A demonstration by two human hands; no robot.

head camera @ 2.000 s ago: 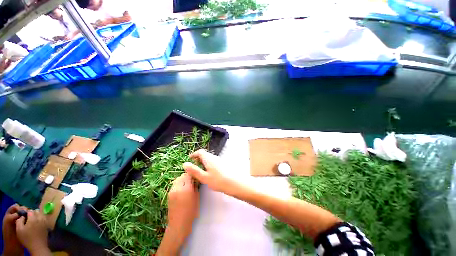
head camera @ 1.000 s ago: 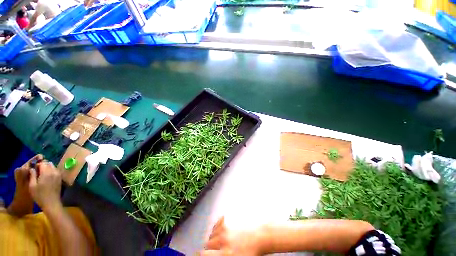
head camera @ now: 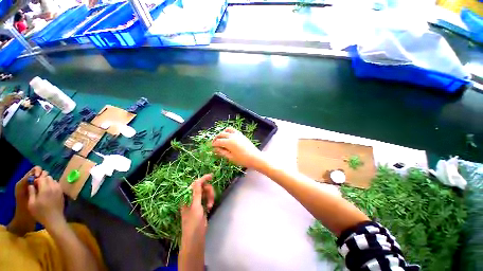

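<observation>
A black tray [head camera: 267, 128] stands left of centre, filled with long-stalked green stems [head camera: 175, 182]. My right hand [head camera: 233, 146] is over the stems in the upper part of the tray, fingers bent down; its fingertips touch or hover over stems, and I cannot tell whether it grips any. My left hand [head camera: 199, 198] is at the tray's near right side with fingers and thumb apart, and nothing shows in it. A pile of leaf sprigs [head camera: 408, 211] lies at the right on the white sheet [head camera: 249, 227].
A cardboard pad [head camera: 315, 154] bears a glue cap [head camera: 337, 176] and one sprig. A crumpled white tissue [head camera: 449, 172] and clear bag are at right. At left, another person's hands [head camera: 42, 196] work beside cardboard pieces. Blue crates [head camera: 408, 71] stand beyond the green surface.
My right hand has moved up and over the tray's stems. My left hand, out of view a second ago, has come in at the tray's near right side. Some stems look shifted.
</observation>
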